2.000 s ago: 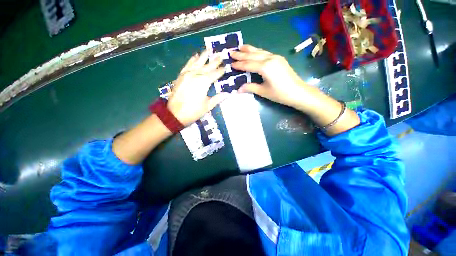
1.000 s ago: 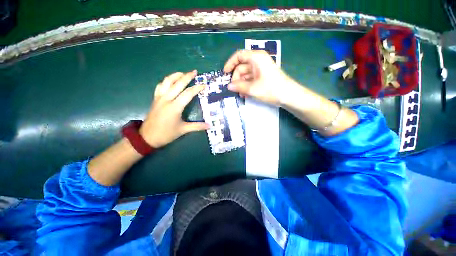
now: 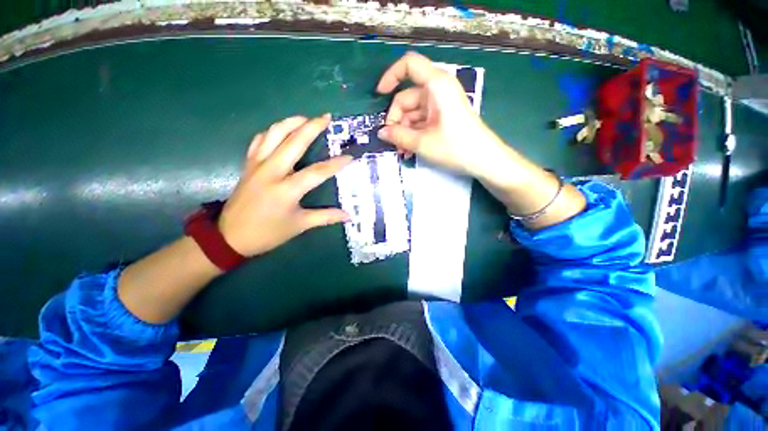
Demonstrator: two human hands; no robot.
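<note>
A silver-white phone mid-frame (image 3: 357,195) lies on the bench, its mainboard end away from me and a black strip down its middle. My left hand (image 3: 274,189) holds it at its left side, fingertips on the upper left part and thumb at the left edge. My right hand (image 3: 434,118) is over its upper right corner, thumb and fingers pinched at a black sticker (image 3: 367,145) lying across the frame below the mainboard. The fingertips partly hide the sticker's right end. A mostly blank white liner strip (image 3: 438,240) lies right of the frame, partly under my right hand.
A red bin (image 3: 619,126) with tan-gold parts stands at the right, with small loose pieces (image 3: 581,125) beside it. Another liner strip (image 3: 671,219) with black shapes lies near it. A thin dark tool (image 3: 725,168) is at far right. A worn whitish ledge (image 3: 337,18) borders the bench's far side.
My hands have moved from the liner strip to the phone frame, which now lies left of the strip. Since one second ago, my right fingers have shifted slightly on the black sticker.
</note>
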